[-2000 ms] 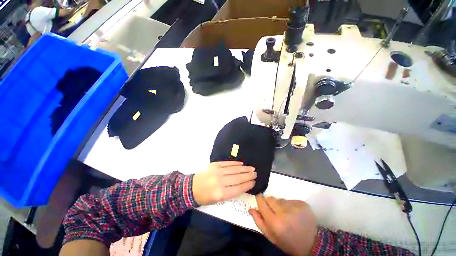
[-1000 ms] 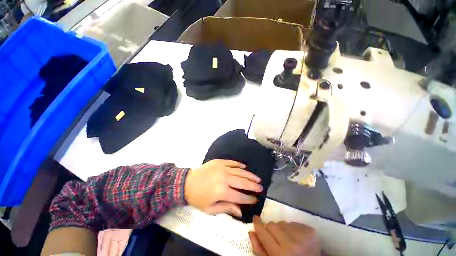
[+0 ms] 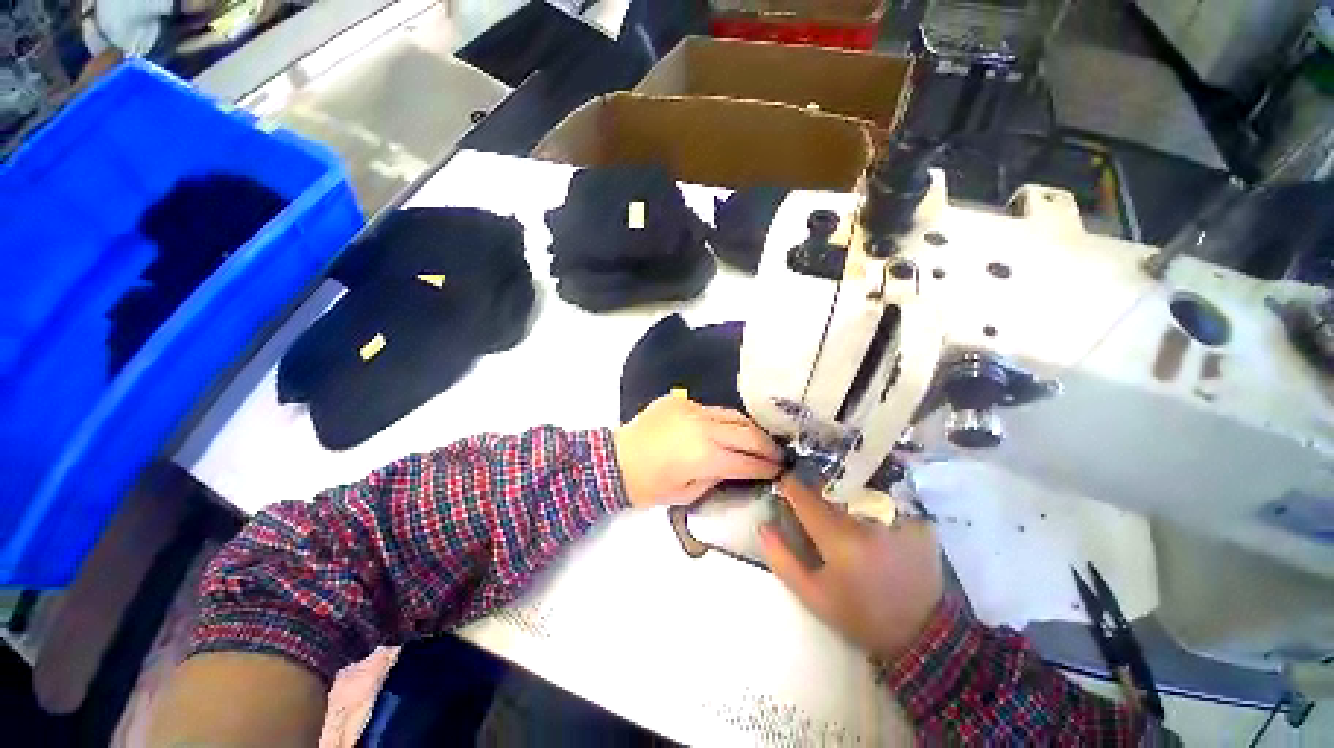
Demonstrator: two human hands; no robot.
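A black fabric piece [image 3: 685, 361] with a small yellow sticker lies on the white table, its right part at the needle area [image 3: 822, 456] of the off-white sewing machine [image 3: 1083, 351]. My left hand [image 3: 699, 450] lies on its near part, fingertips close to the presser foot. My right hand [image 3: 866, 567] is just right of it, fingertips meeting the left ones at the fabric's near edge. A dark grey patch shows between its thumb and fingers. My hands hide much of the piece's near edge. A thin dark curved edge shows below my left hand.
Stacks of black pieces [image 3: 417, 314] with stickers and another black stack [image 3: 629, 249] lie on the far table side. A blue tote [image 3: 88, 439] is at left. Open snips [image 3: 1115, 631] and white paper [image 3: 1024, 541] are right. Cardboard cartons [image 3: 717, 139] stand behind.
The piece has turned and moved further under the machine head. Both hands have moved up to the needle area; the right hand is now beside the presser foot. The camera view has shifted slightly.
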